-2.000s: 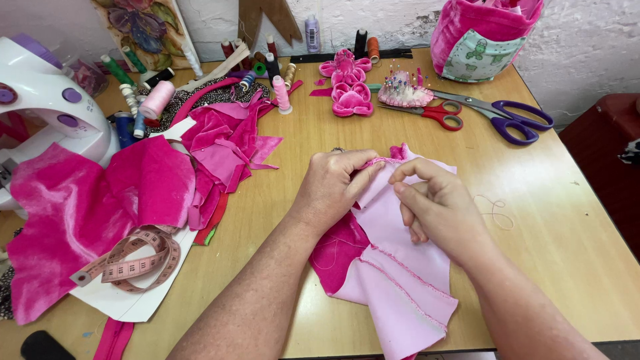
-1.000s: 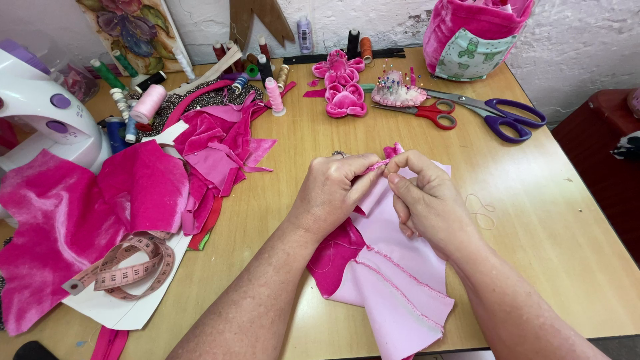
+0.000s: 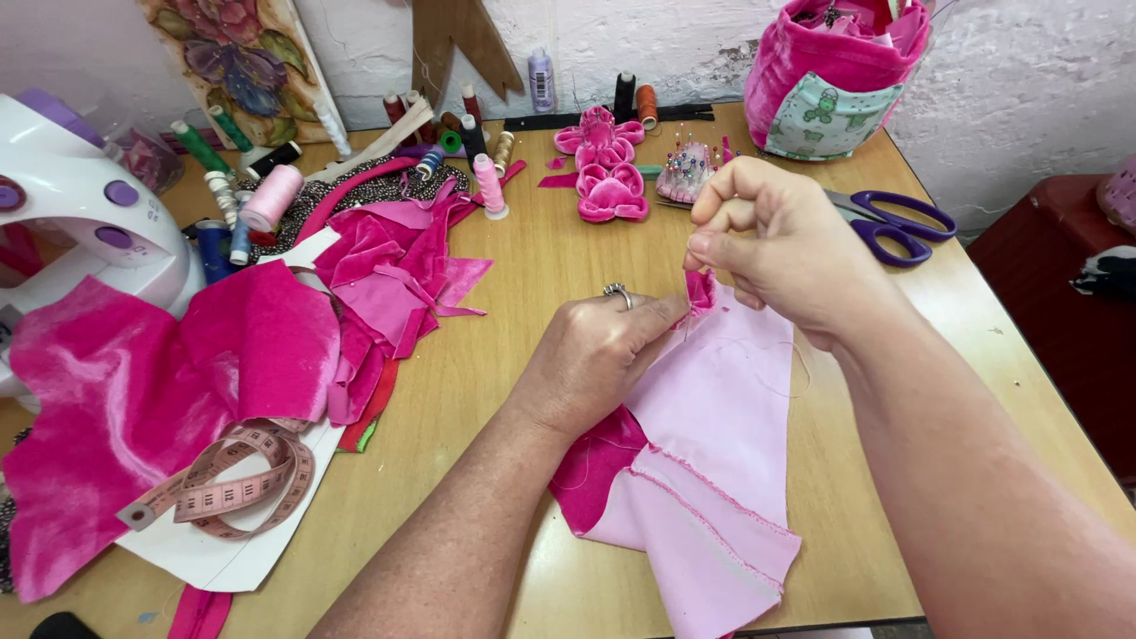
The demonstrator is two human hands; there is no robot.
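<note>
My left hand (image 3: 608,351), with a ring on one finger, pinches the gathered top edge of a pink velvet fabric piece (image 3: 723,399), whose pale underside and stitched seams face up. Above and right of that edge is my right hand (image 3: 763,244), thumb and fingertips closed together. Whether a needle or thread is between them is too small to tell. A loose thread (image 3: 806,368) curls over the right side of the fabric. Just behind my right hand sits a pincushion (image 3: 685,173) full of pins, partly hidden, and purple-handled scissors (image 3: 896,226) lie to its right.
At the left are a white sewing machine (image 3: 98,204), pink velvet pieces (image 3: 169,364), fabric scraps (image 3: 382,275) and a coiled tape measure (image 3: 240,484). Thread spools (image 3: 488,185) and velvet flower shapes (image 3: 612,191) stand or lie toward the wall. A pink fabric basket (image 3: 830,80) occupies the back right corner.
My right hand has lifted up and away from the gathered edge, where it was close beside my left hand. It now covers the red-handled scissors seen earlier. My left hand keeps its hold.
</note>
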